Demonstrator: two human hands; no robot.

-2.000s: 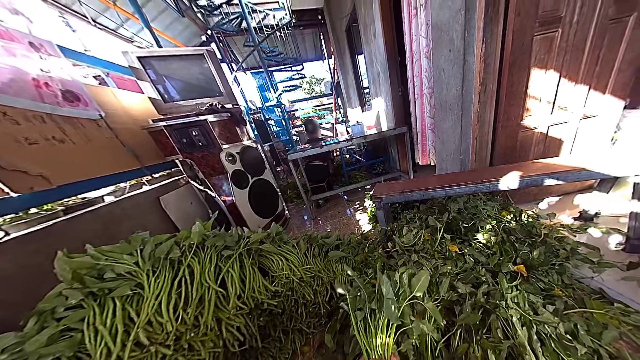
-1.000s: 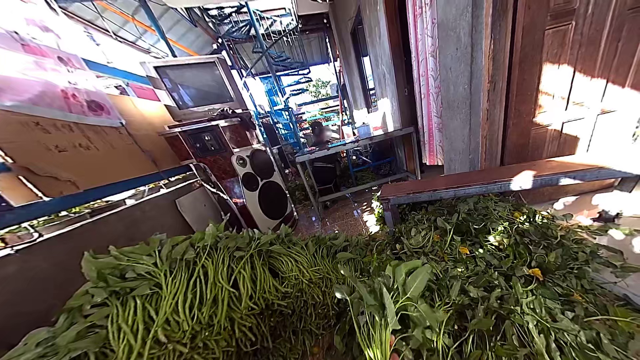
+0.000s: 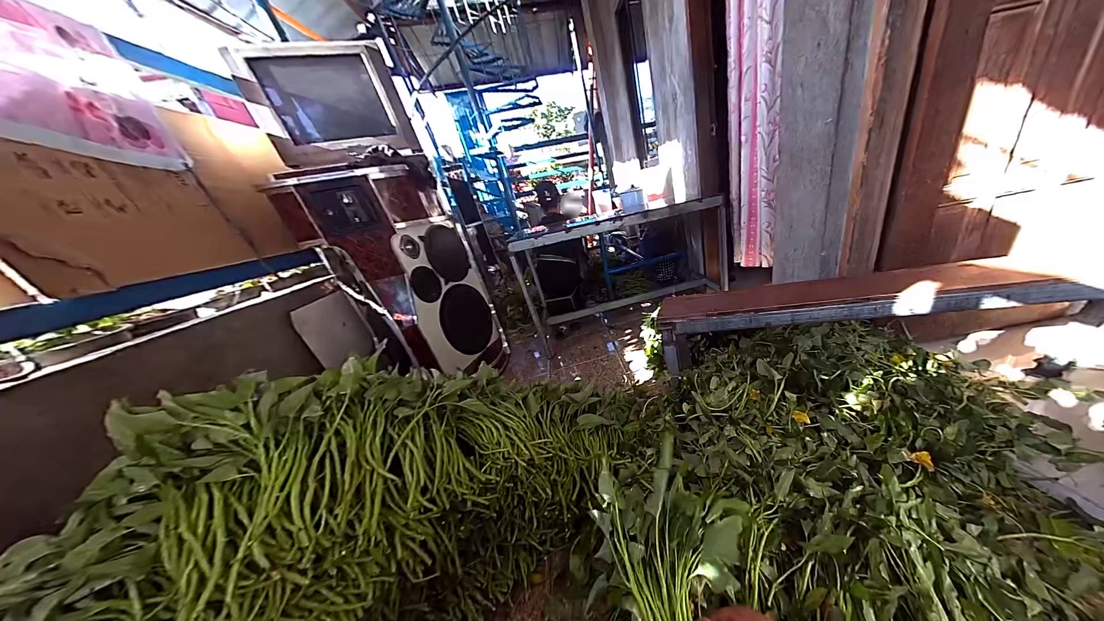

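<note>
A small part of one hand shows at the bottom edge; whether it is my left or right hand, I cannot tell. It is beside the lower stems of an upright bunch of leafy greens, and its fingers are hidden. One leaf above the bunch is blurred. To the left lies a thick bank of long green stems with leaves, packed side by side. On the right spreads a loose heap of leafy vines with a few yellow leaves or flowers.
A low wooden bench stands behind the vine heap. Farther back are a metal-framed table, a person, a tall speaker and an old television on a cabinet. A low wall borders the left side.
The leaves at the top of the upright bunch have shifted, and one is now blurred. The green bank and the vine heap look much the same.
</note>
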